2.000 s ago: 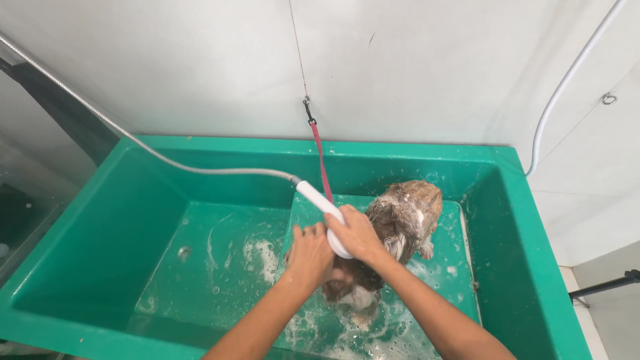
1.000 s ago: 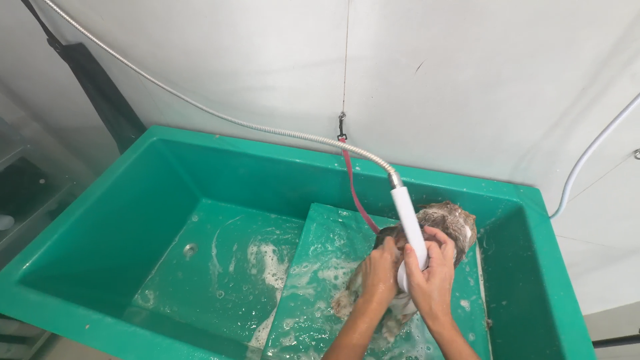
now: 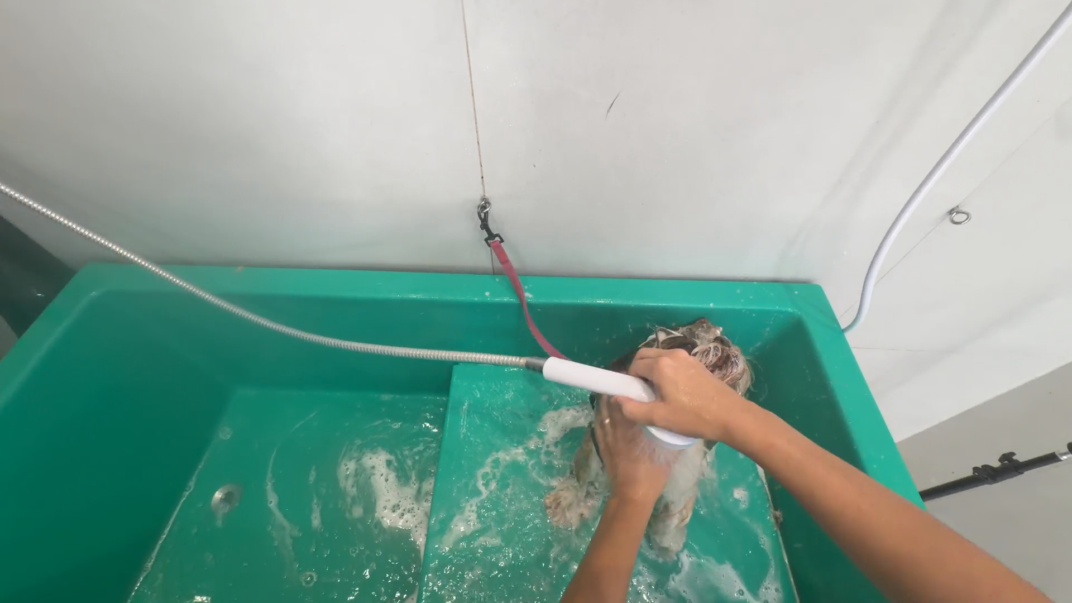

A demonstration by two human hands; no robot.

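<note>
A wet small dog stands on a raised green platform in a green tub, its coat partly brown and pale. My right hand is closed around the head end of a white handheld shower head, which points down over the dog and sprays water. My left hand rests against the dog's wet fur just under the shower head, its fingers partly hidden. A pink leash runs from a black clip on the wall down behind the shower handle; its lower end is hidden.
A metal shower hose crosses the tub from the left. Soapy water lies around a drain in the lower left part. A white hose hangs at the right, near a wall ring and a black bar beyond the rim.
The dog has changed its stance, turning from where it was two seconds ago. The shower handle has swung from near upright a second ago to pointing left, and my left hand lies lower on the dog. The view has shifted.
</note>
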